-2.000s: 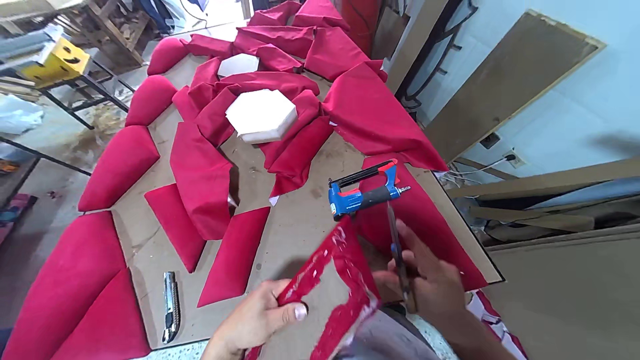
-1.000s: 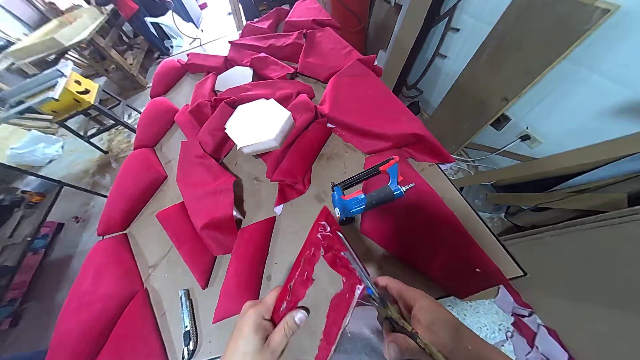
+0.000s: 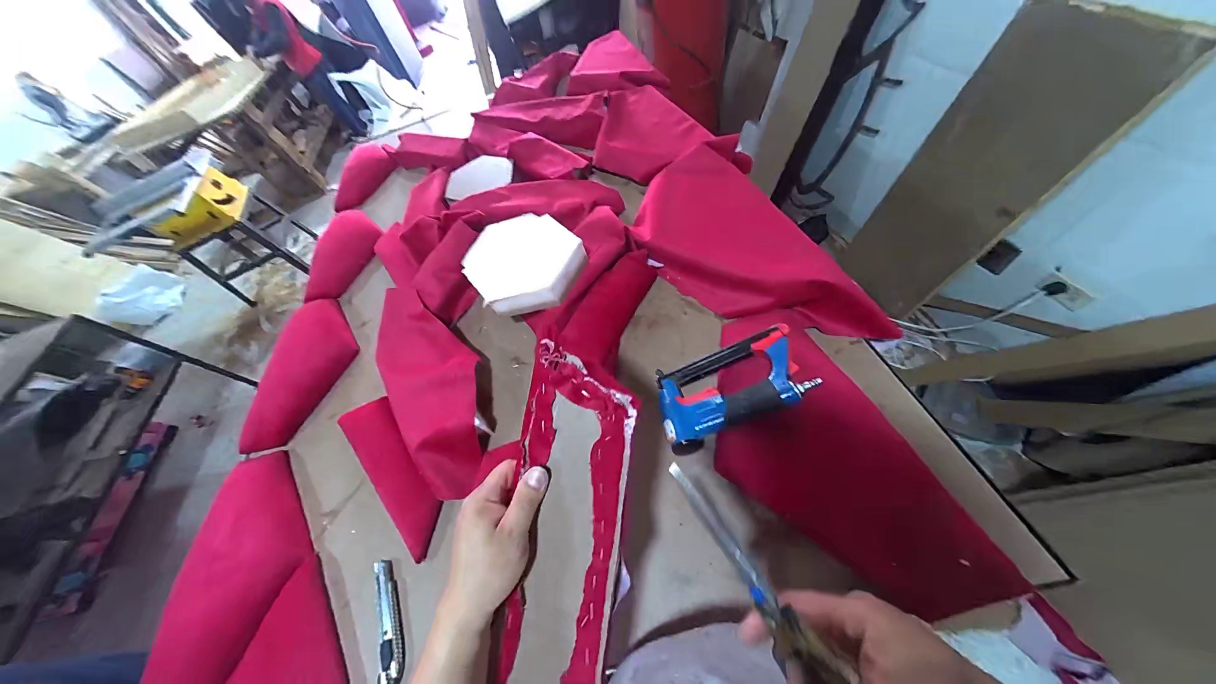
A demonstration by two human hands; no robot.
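Note:
My left hand grips the left edge of a long board panel, its back facing me, with red fabric folded over its edges and stapled. In my right hand is a pair of scissors, blades pointing up and left, apart from the panel. A blue and red pneumatic staple gun lies beyond the scissors, partly on a red padded piece. At the lower left, a utility knife rests on the tabletop.
Red upholstered pieces line the table's left side. A white foam hexagon sits among red fabric-covered pieces, with a smaller one behind. Wooden boards and a wall outlet are at right. A person is at the far left back.
My left hand has turned the panel more upright and it now shows at greater length. The scissors, at the panel's right edge a second ago, are now away from it to the right.

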